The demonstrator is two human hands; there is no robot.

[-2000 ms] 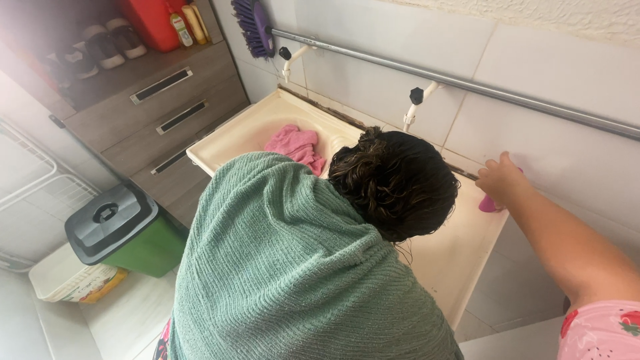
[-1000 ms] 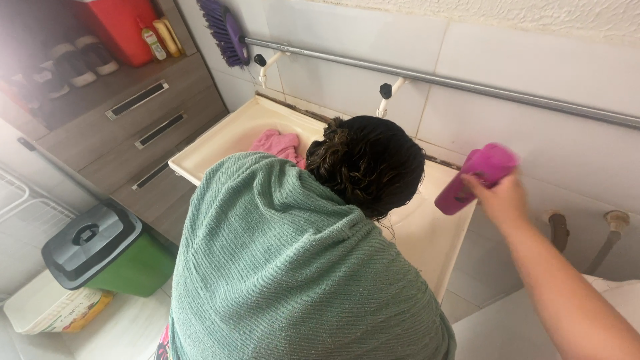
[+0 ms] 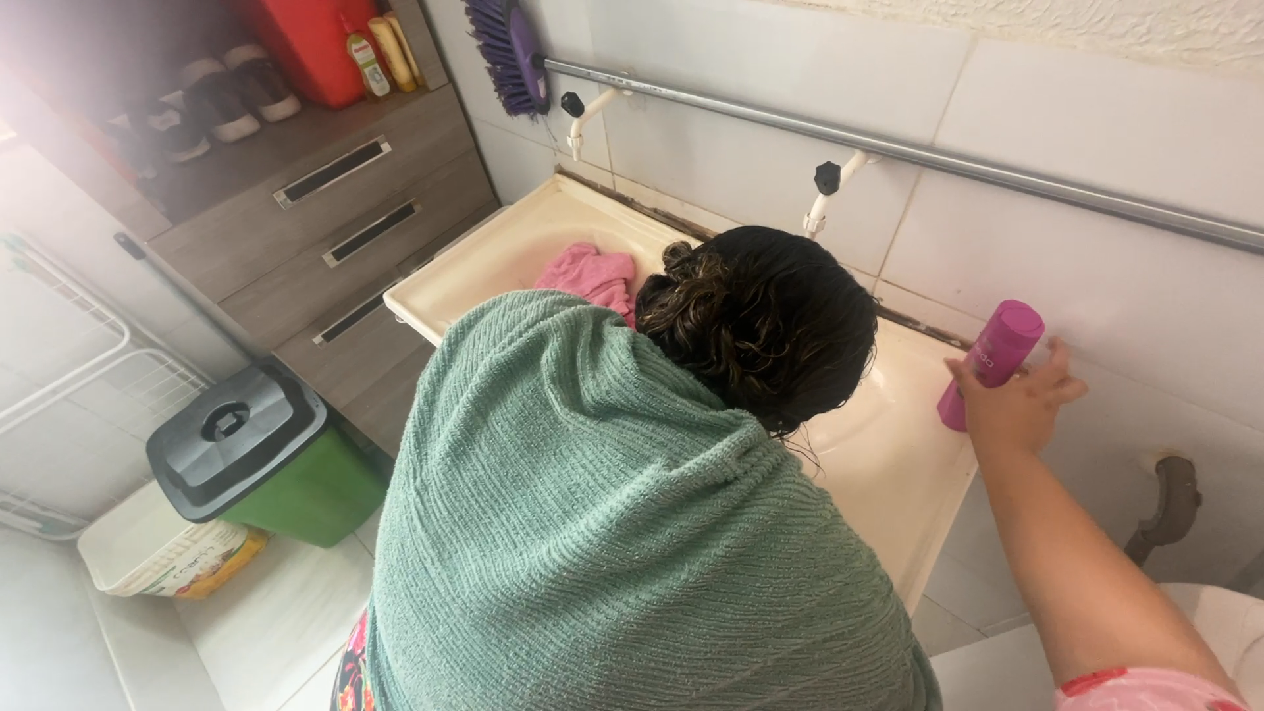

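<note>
My right hand [image 3: 1022, 405] is beside a purple plastic bottle [image 3: 995, 351] at the right back corner of a cream double sink [image 3: 928, 494]. Its thumb lies against or in front of the bottle, and the other fingers are spread away from it. The bottle is near upright and bears writing. My left hand is out of view. A person with dark, wet hair [image 3: 760, 326] bends over the sink, a green towel [image 3: 612, 533] over the back and shoulders. In the left basin lies a pink cloth [image 3: 588, 276]. The person's face and hands are hidden.
Two white taps with black knobs [image 3: 828, 178] and a metal rail [image 3: 750, 111] are on the tiled wall. A purple brush [image 3: 513, 54] hangs there. At left stand a drawer unit [image 3: 346, 197], a green bin [image 3: 306, 484] and a white tub [image 3: 148, 543]. A drain pipe [image 3: 1170, 504] is at right.
One second ago my right hand gripped the purple bottle above the sink's right edge. Now the bottle is at the back corner and my fingers have spread. The bent person stays in place.
</note>
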